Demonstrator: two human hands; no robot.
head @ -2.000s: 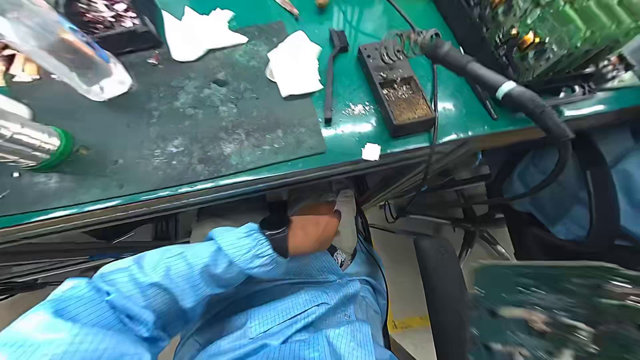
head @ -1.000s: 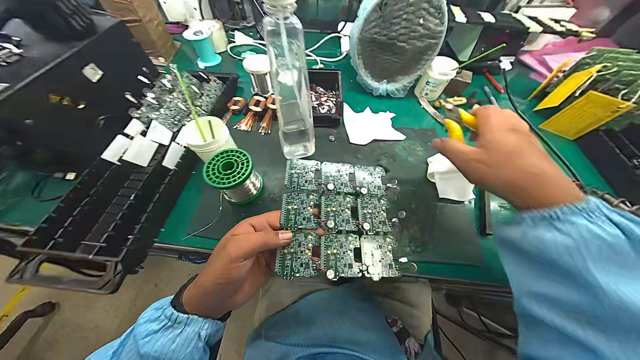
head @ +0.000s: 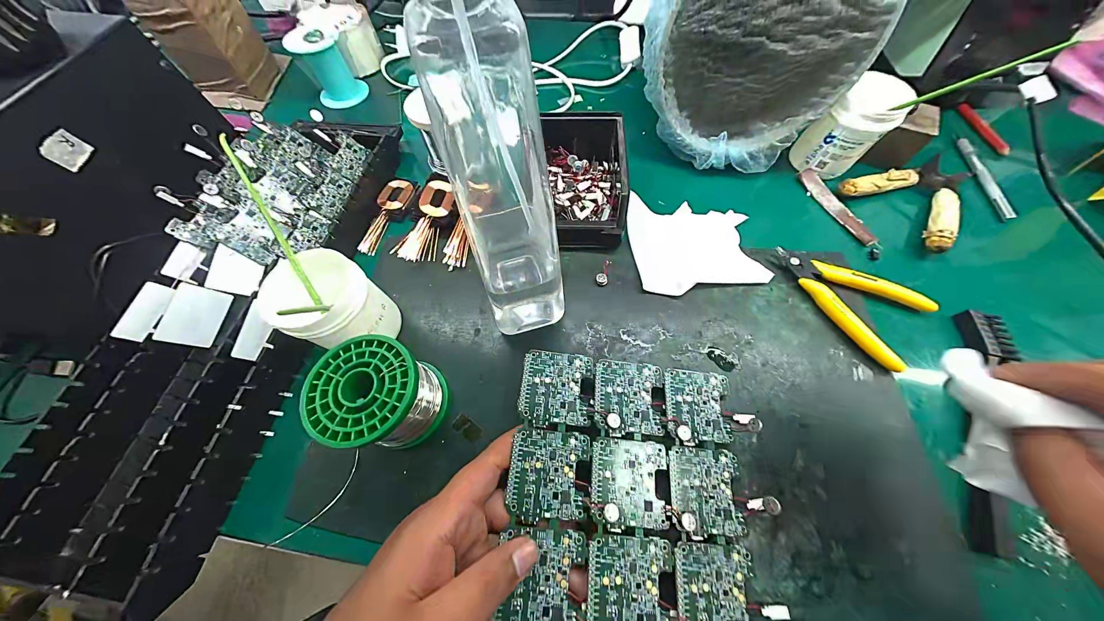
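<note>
My left hand (head: 461, 526) grips the left edge of a green circuit board panel (head: 628, 483), thumb on top, above the dark work mat (head: 828, 466). Small round parts on red wires are attached to the panel. At the right edge my right hand (head: 1056, 431), blurred, holds a crumpled white tissue (head: 992, 414) over a black brush (head: 987, 517). Yellow-handled cutters (head: 854, 302) lie just left of that hand, jaws toward the mat's back. Left of the panel a green spool of solder wire (head: 371, 392) rests beside a white tub (head: 328, 297) with a green stick across it.
Behind the mat stand a clear bottle (head: 496, 172) and a black bin of small wired parts (head: 586, 181), with copper coils (head: 435, 198) beside them. A torn white sheet (head: 694, 246) lies near the bin. Black racks (head: 129, 448) with boards fill the left.
My right hand has let go of the yellow-handled cutters, which now lie on the mat, and has taken hold of the white tissue. The left hand still holds the panel. The view has shifted strongly since the earliest frame.
</note>
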